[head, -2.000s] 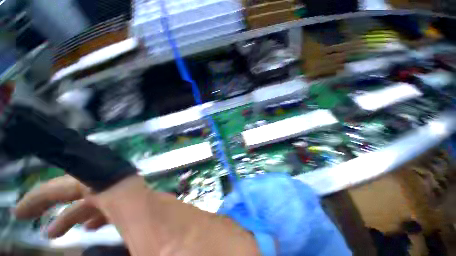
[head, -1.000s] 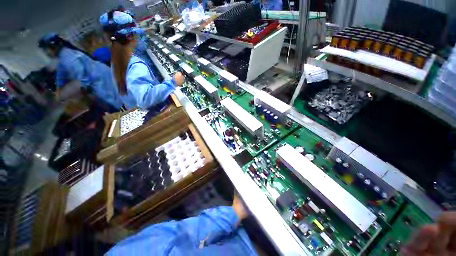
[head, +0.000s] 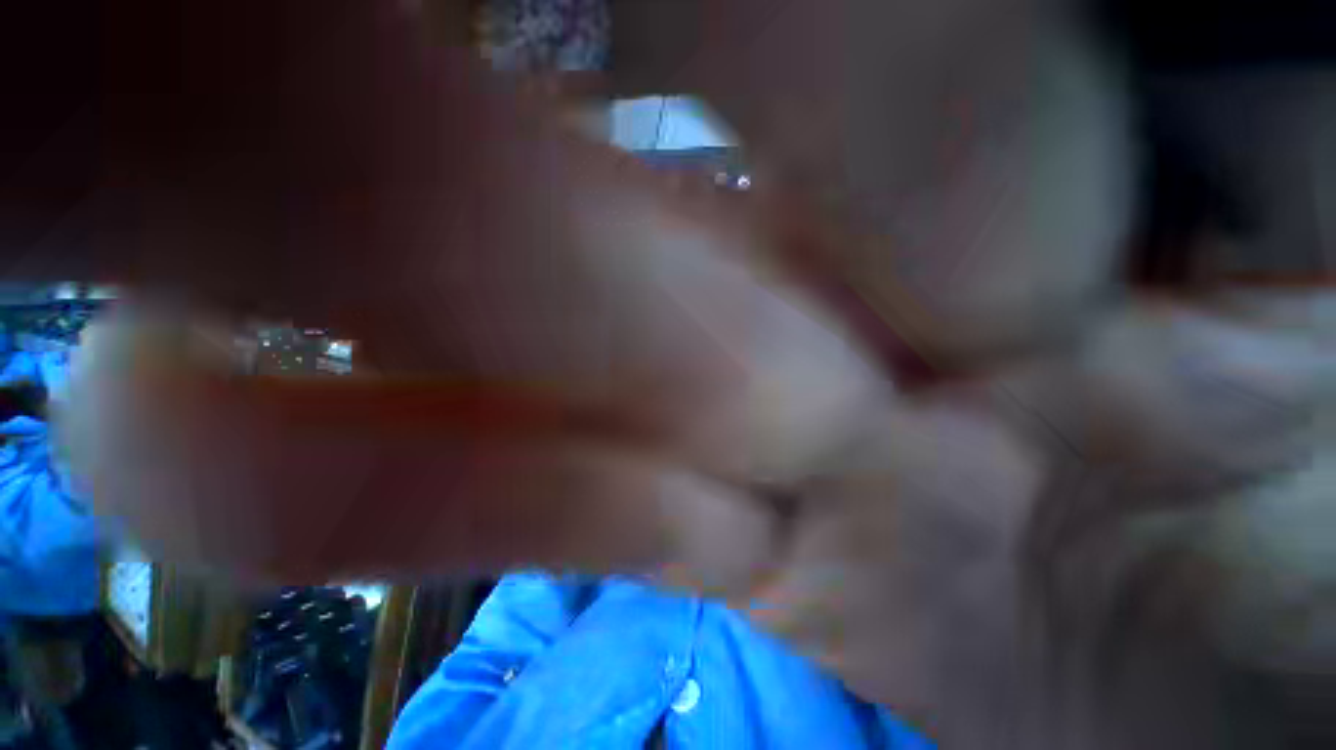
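A blurred bare hand (head: pixel 894 484) fills most of the view, very close to the camera. It enters from the right with its fingers pointing left, so it looks like my right hand. Whether it holds anything cannot be told. My left hand is not in view. Blue smock cloth (head: pixel 586 674) with a button shows at the bottom middle. The hand hides nearly all of the assembly line. Only a small glimpse of board parts (head: pixel 301 349) shows between the fingers.
An open brown carton with dark cylinders (head: pixel 308 652) stands at the lower left. A person in blue (head: pixel 47 513) is at the left edge. A small white surface (head: pixel 667 123) shows at the top middle.
The hand from the lower right corner has come up close before the camera and covers the boards. The view has shifted, and the left hand on the rail no longer shows.
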